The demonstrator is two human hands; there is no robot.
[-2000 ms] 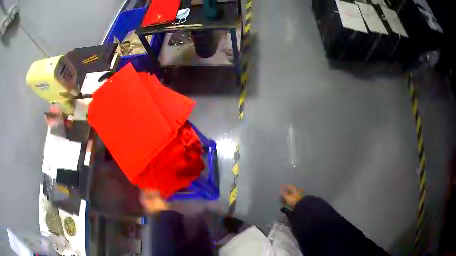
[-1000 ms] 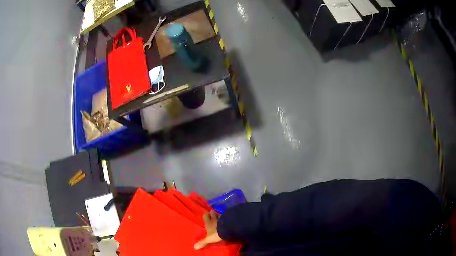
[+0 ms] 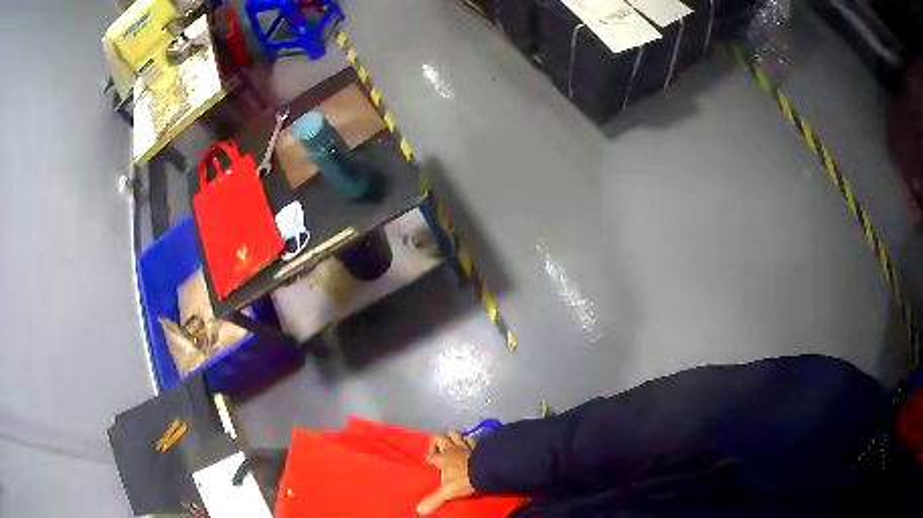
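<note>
A stack of red panels [image 3: 354, 478] lies at the bottom centre, slightly fanned and cut off by the lower edge; a small gold dot shows near its left edge. My right hand [image 3: 448, 473] is on the stack's right part, thumb over the top panel and fingers at the far edge; how far the fingers reach underneath is hidden. A dark sleeve comes in from the right. My left hand is out of view.
A dark table [image 3: 385, 209] ahead bears a red bag [image 3: 238, 228], teal bottle [image 3: 334, 157], wrench [image 3: 273, 142] and mask [image 3: 291, 229]. A blue bin [image 3: 167, 268] stands left of it. Strapped black boxes [image 3: 597, 76], a blue stool [image 3: 294, 28] and floor tape lie beyond.
The view has swung toward the far table. My right hand, first away from the stack, came onto the red panels and remains there. My left hand, earlier at the stack, has left the picture.
</note>
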